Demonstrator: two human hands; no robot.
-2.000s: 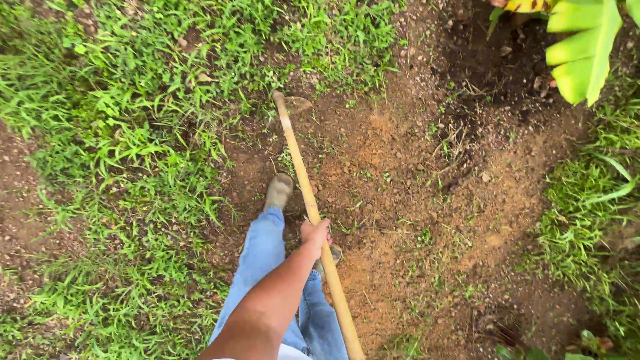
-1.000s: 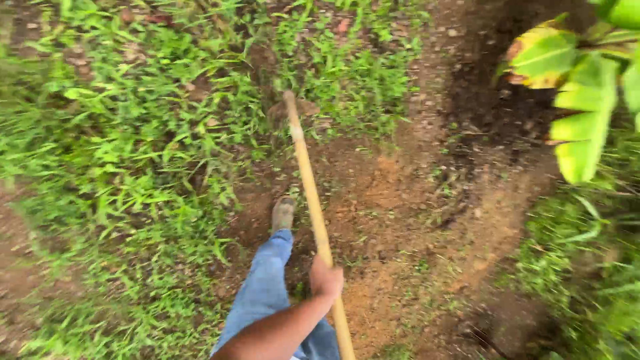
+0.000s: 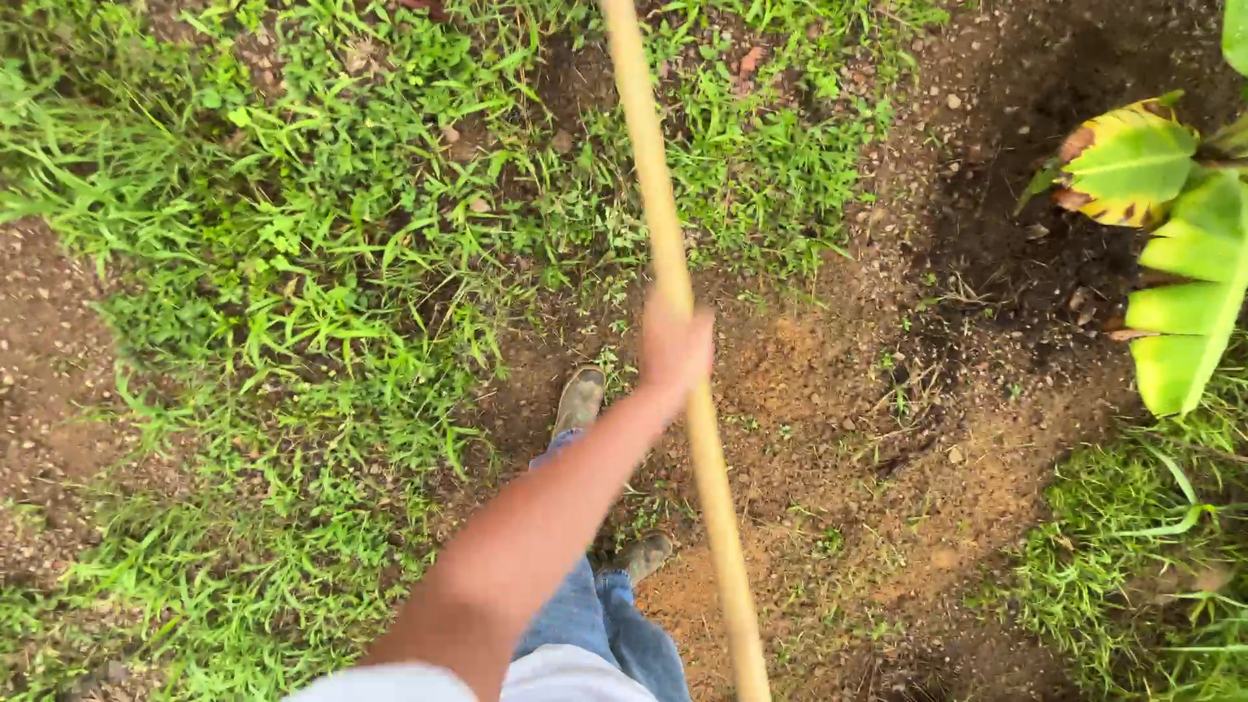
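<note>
My left hand (image 3: 676, 346) is closed around a long, pale wooden tool handle (image 3: 720, 487), near the middle of the view. The handle runs from the top edge, slightly slanted, down to the bottom edge right of my legs. Its far end lies beyond the frame, so the tool's head is hidden. My left arm reaches in from the bottom left, out of a white sleeve, and is slightly blurred. My right hand is out of view.
Low green grass and weeds (image 3: 322, 273) cover the ground ahead and left. Bare reddish-brown soil (image 3: 829, 468) lies to the right. A broad-leaved plant (image 3: 1194, 283) with torn, yellowing leaves leans in at the right edge. My shoes (image 3: 582, 398) stand on soil beside the weeds.
The tool's far end, low over the weeds one second ago, has gone out past the top edge. My left hand has moved up and forward in the view, still gripping the handle.
</note>
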